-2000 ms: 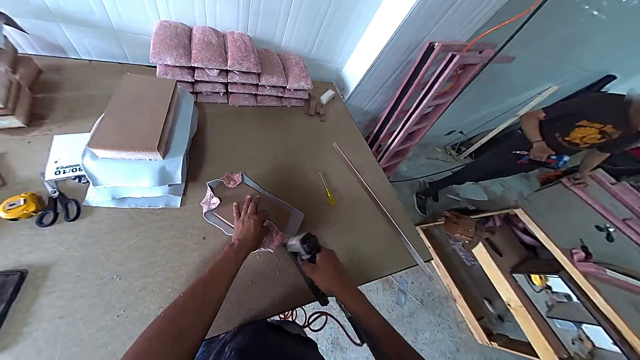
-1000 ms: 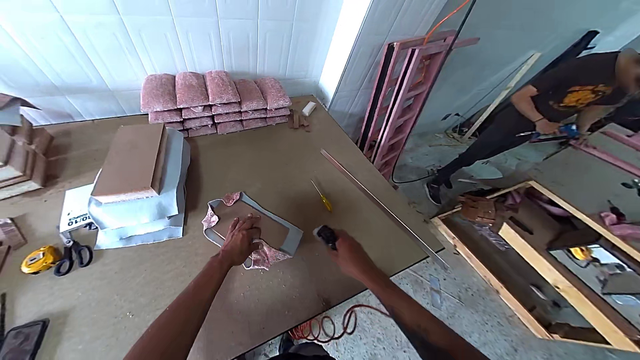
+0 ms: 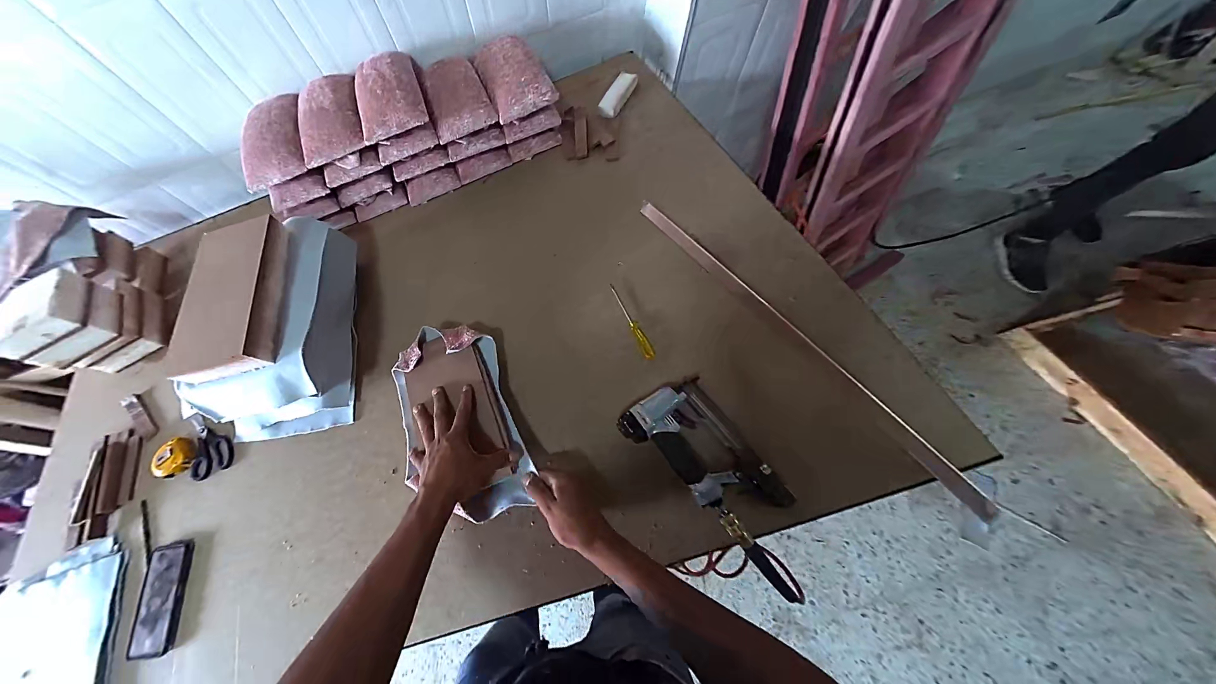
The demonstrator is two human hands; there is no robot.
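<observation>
Fabric with a pale blue backing [image 3: 403, 408] lies under and around a flat brown board [image 3: 439, 366], with pinkish fabric folded over at its far corners. On the board my left hand [image 3: 454, 446] rests palm down, fingers spread. My right hand [image 3: 566, 503] pinches the fabric's edge at the near right corner. To its right a pneumatic stapler [image 3: 686, 446] lies on its side, its hose fitting over the table edge. Beyond the stapler lies a screwdriver with a yellow handle [image 3: 643, 340].
Pink padded blocks [image 3: 391, 104] are stacked by the wall. A board on folded fabric [image 3: 223, 294], scissors [image 3: 211, 448], a tape measure [image 3: 173, 458] and a phone [image 3: 160, 598] are at left. A long thin strip [image 3: 817, 356] crosses the right side. Part of a person's leg [image 3: 1092, 180] shows beyond.
My right hand has let go of the stapler, which now lies on the table, and has taken the fabric's edge. The board and fabric have turned. The view has shifted.
</observation>
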